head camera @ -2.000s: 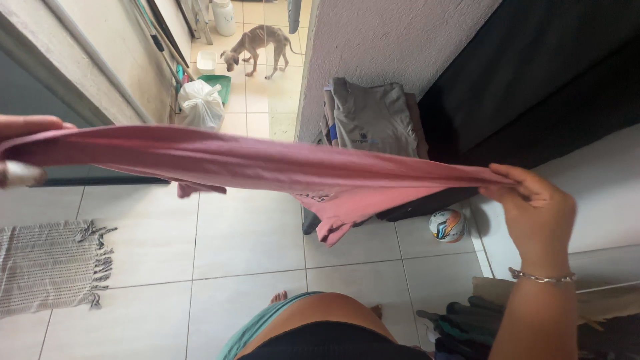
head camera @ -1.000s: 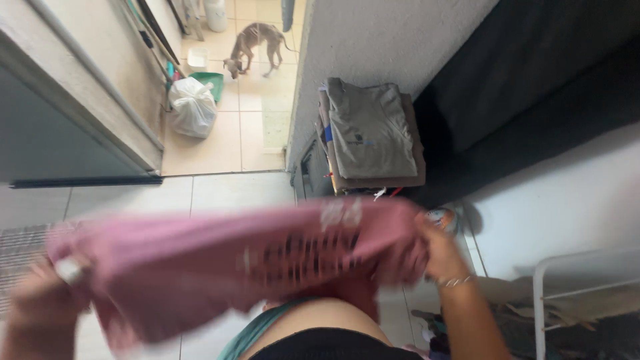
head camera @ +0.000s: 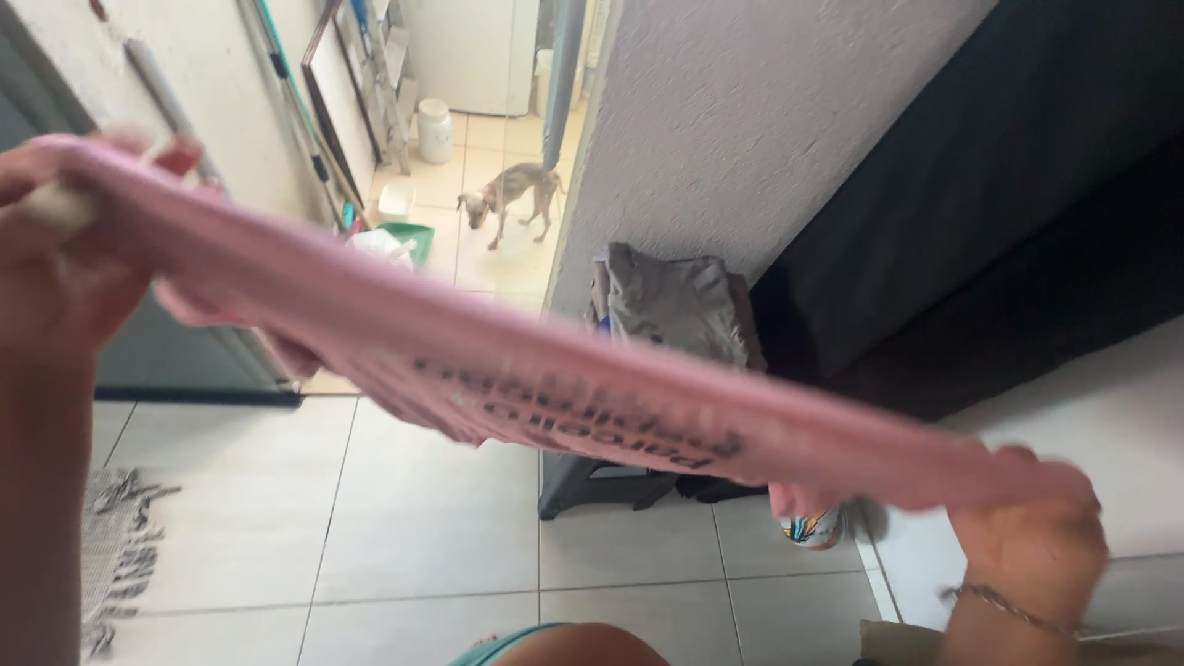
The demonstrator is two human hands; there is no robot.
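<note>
A pink printed T-shirt (head camera: pixel 518 361) is stretched taut in the air between my two hands, slanting from upper left to lower right, slightly blurred. My left hand (head camera: pixel 74 240) grips one end at the left edge of the view. At the right, my right hand (head camera: pixel 1036 527), with a chain bracelet on the wrist, clutches the other end. Dark lettering shows on the shirt's hanging lower part. Behind the shirt, gray folded clothes (head camera: pixel 675 301) lie in a stack on a dark plastic stool (head camera: pixel 564 490), partly hidden by the fabric.
A dog (head camera: pixel 518 196) stands beyond the doorway, near a green dustpan (head camera: pixel 412 242) and a white plastic container (head camera: pixel 435 131). A fringed woven rug (head camera: pixel 116 555) lies on the tiles at left. Beneath the shirt's right part, a ball (head camera: pixel 816 529) rests near the wall. Dark fabric (head camera: pixel 925 231) hangs at right.
Both hands have risen from the lower part of the view with the shirt, the left one higher. The shirt has gone from a broad spread to a taut, slanted band that now partly covers the clothes stack.
</note>
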